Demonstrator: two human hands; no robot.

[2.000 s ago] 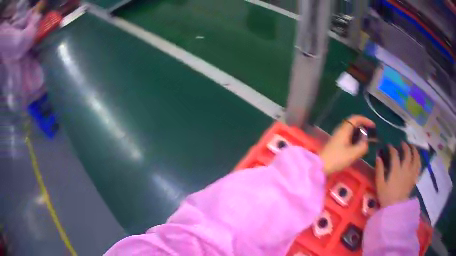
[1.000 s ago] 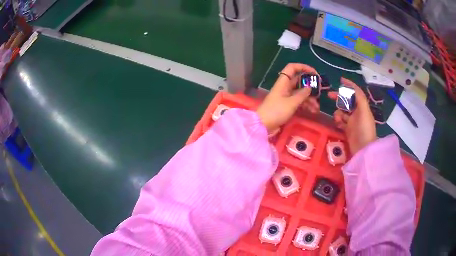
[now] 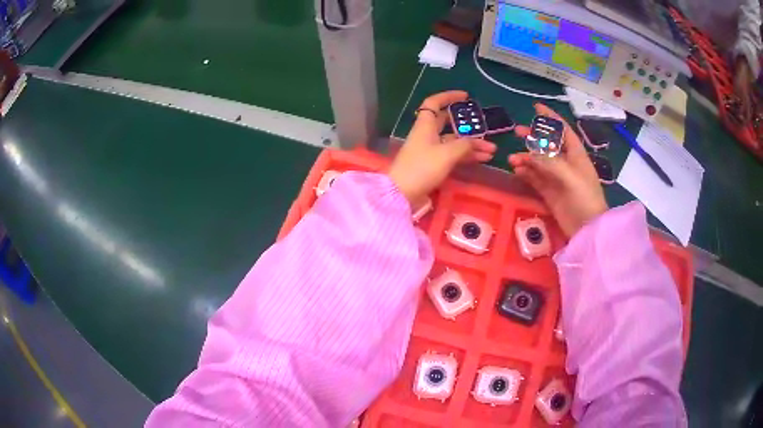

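My left hand (image 3: 435,149) holds a smartwatch (image 3: 467,119), its screen lit with icons. My right hand (image 3: 565,171) holds another smartwatch (image 3: 545,135), its screen lit with a list and coloured spots. Both are held above the far edge of the red-orange compartment tray (image 3: 478,324). Several pale watches (image 3: 470,232) lie face down in its pockets, with dark round sensors. One black watch (image 3: 520,301) lies among them. A dark-screened watch (image 3: 497,119) is just right of the left-hand watch. Two more watches (image 3: 596,134) lie on the bench right of my right hand. My sleeves hide parts of the tray.
A cream instrument (image 3: 577,52) stands behind, with a white box (image 3: 596,105) and white cable (image 3: 506,86) in front. A blue pen (image 3: 644,155) lies on the record sheet (image 3: 661,185) at right. A metal post (image 3: 347,84) rises behind the tray; a white slip (image 3: 438,52) lies beyond.
The view has swung right and steadied. Both hands are now turned up with screens showing; the left watch shows icons instead of a watch face, and the right screen shows a list.
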